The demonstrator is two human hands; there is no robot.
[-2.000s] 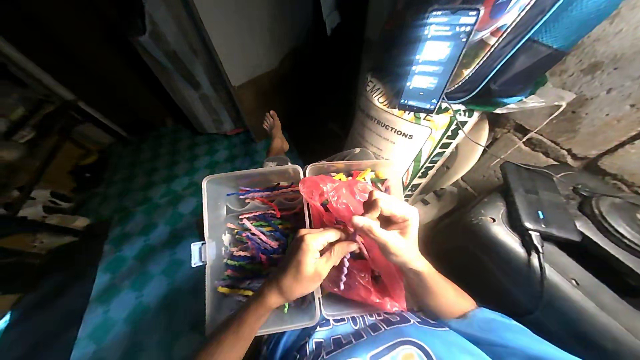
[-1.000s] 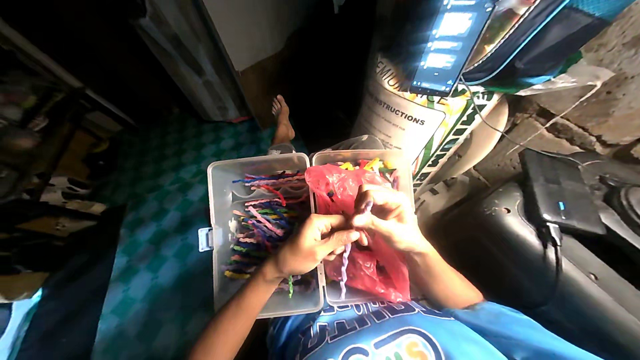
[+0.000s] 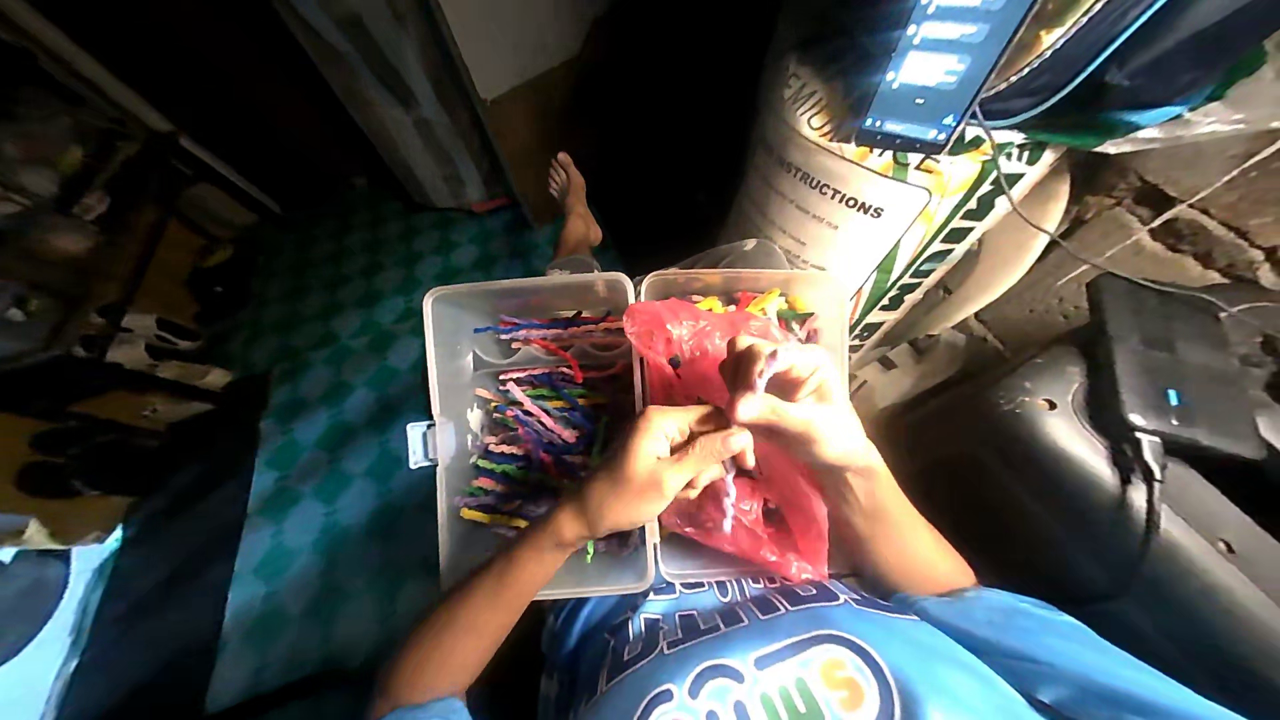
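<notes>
An open clear plastic case (image 3: 436, 330) lies across my lap, its left half full of short crinkled colored strands (image 3: 535, 410). A red plastic bag (image 3: 800, 510) fills most of the right half, with yellow and red pieces (image 3: 765, 302) beyond it. Above the bag, my left hand (image 3: 665, 465) and my right hand (image 3: 795, 405) meet, fingertips pinched on a pale lilac twisted strand (image 3: 729, 500). Its lower end hangs from my left fingers; its upper part shows at my right fingers. The fingers hide the middle of it.
A lit phone (image 3: 925, 75) stands above a printed sack (image 3: 820, 190) at the upper right. A black device with a plugged cable (image 3: 1170, 370) rests on a dark rounded surface (image 3: 1010, 480) at the right. Green checkered flooring (image 3: 330, 400) lies at the left, and a bare foot (image 3: 573, 200) beyond the case.
Both hands stay together over the red bag with the strand between them; the fingers have shifted slightly. The case remains open.
</notes>
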